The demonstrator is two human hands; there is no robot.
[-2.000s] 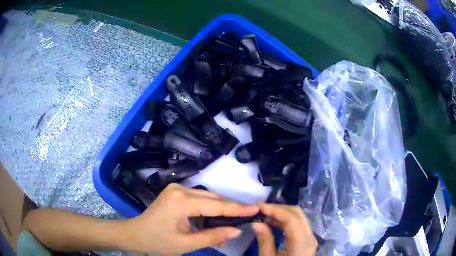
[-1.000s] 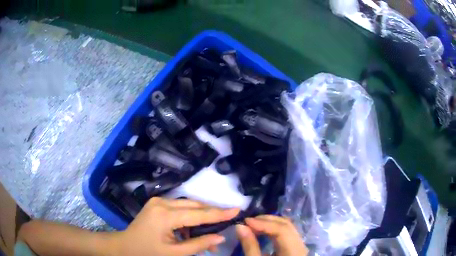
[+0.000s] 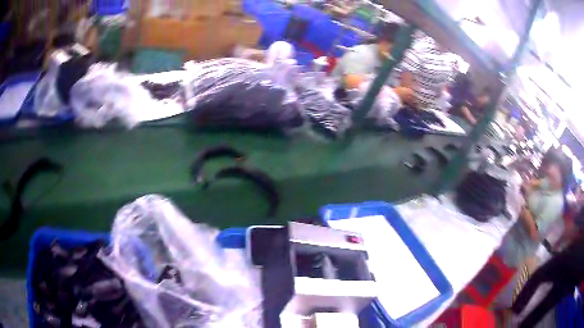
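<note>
No hand shows in the picture; both of my hands are out of view. A blue tray point(image 3: 40, 238) heaped with black plastic housings point(image 3: 77, 285) is cut off at the lower left, blurred. A clear poly bag point(image 3: 186, 269) lies over the tray's right side. To its right stands a silver-grey open fixture point(image 3: 330, 286) with a small red mark on its top edge. What my hands hold cannot be seen.
Black curved bands point(image 3: 253, 182) lie along the green belt point(image 3: 346, 173). A second blue tray point(image 3: 419, 256) with a white liner is right of the fixture. Plastic-wrapped dark bundles point(image 3: 246, 96) lie beyond the belt. People point(image 3: 426, 70) are at the back and right; red stools point(image 3: 490, 282) stand at lower right.
The view has swung up and to the right. The tray of housings has moved to the lower left. Both hands and the black part they held have left the picture.
</note>
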